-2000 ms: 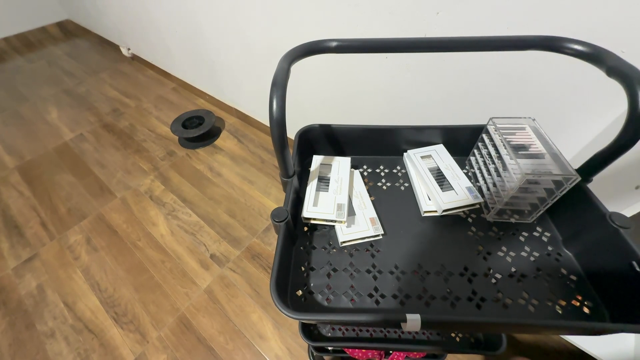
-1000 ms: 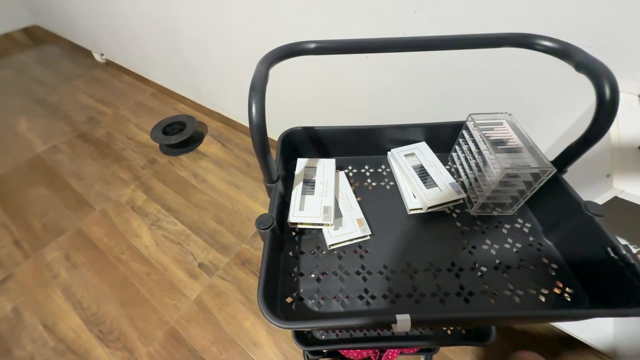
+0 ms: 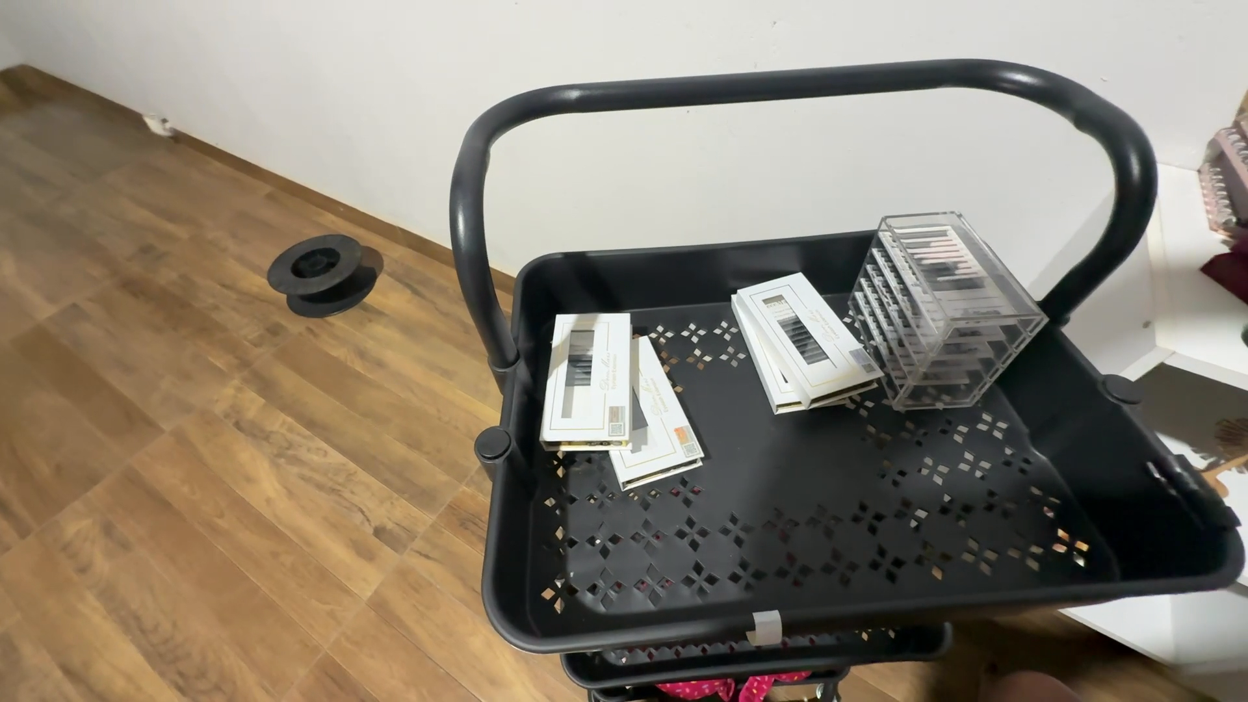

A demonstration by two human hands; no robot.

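Neither my left hand nor my right hand can be made out. The top tray of a black trolley (image 3: 780, 624) has a floor pierced with small flower-shaped holes. At its left, a white eyelash-extension box (image 3: 587, 380) overlaps a second white box (image 3: 661, 414). Farther right, another pair of white boxes (image 3: 811, 336) lies stacked askew, close beside a clear acrylic case (image 3: 951, 312) with several layers of dark lash strips. A black tubular handle (image 3: 780, 90) arches over the tray. A strip of pale tape (image 3: 766, 628) sticks to the front rim.
A black spool (image 3: 317, 268) lies on the wood-look floor (image 3: 244, 468), left of the trolley. A white wall (image 3: 370, 107) rises behind. White shelving (image 3: 1194, 253) stands at the right. Pink dotted fabric (image 3: 751, 686) shows on a lower tier. A blurred rounded shape (image 3: 1029, 686) at the bottom edge is unclear.
The view has shifted somewhat to the right, showing more of the white shelving. The boxes and the acrylic case keep their places in the tray.
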